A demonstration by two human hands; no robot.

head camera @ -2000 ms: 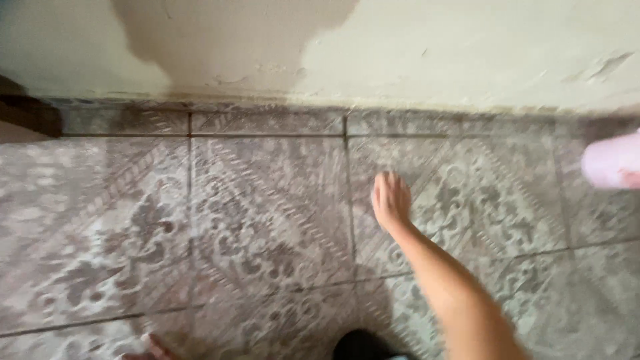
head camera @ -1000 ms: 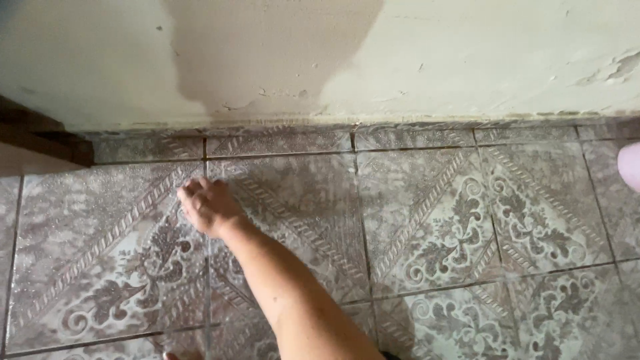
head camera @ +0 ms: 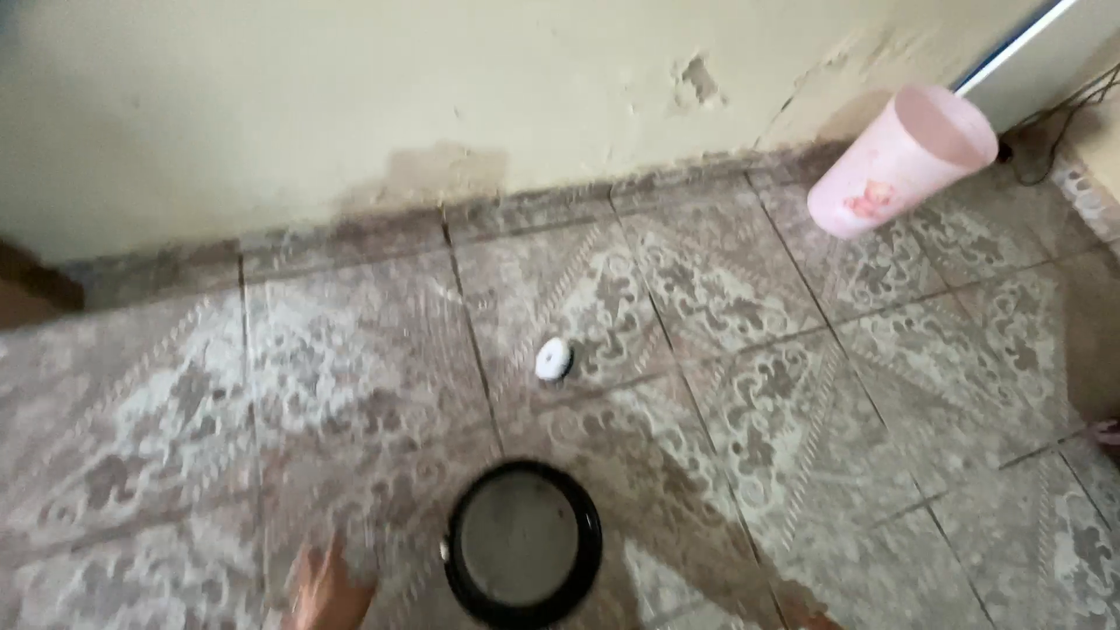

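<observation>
My left hand (head camera: 328, 588) is low on the left, blurred, its fingers apart over the wet patterned floor tiles (head camera: 367, 350); nothing shows in it. Only a small piece of my right hand (head camera: 812, 619) shows at the bottom edge, too little to tell whether it holds anything. Between the hands stands a black round bucket (head camera: 591, 534) with greyish liquid inside. Beyond it, a small round white object (head camera: 553, 360) with a dark underside, possibly a scrub brush, lies on the tiles.
A pink plastic bin (head camera: 901, 166) with a reddish print stands near the wall (head camera: 289, 114), whose paint is stained and peeling. Dark cables (head camera: 1063, 131) hang at the upper right corner. A brown object (head camera: 35, 284) is at the left edge.
My right hand has left the tiles near the wall and is now at the bottom edge. The view has swung right, bringing the bucket, the white object and the whole bin into sight.
</observation>
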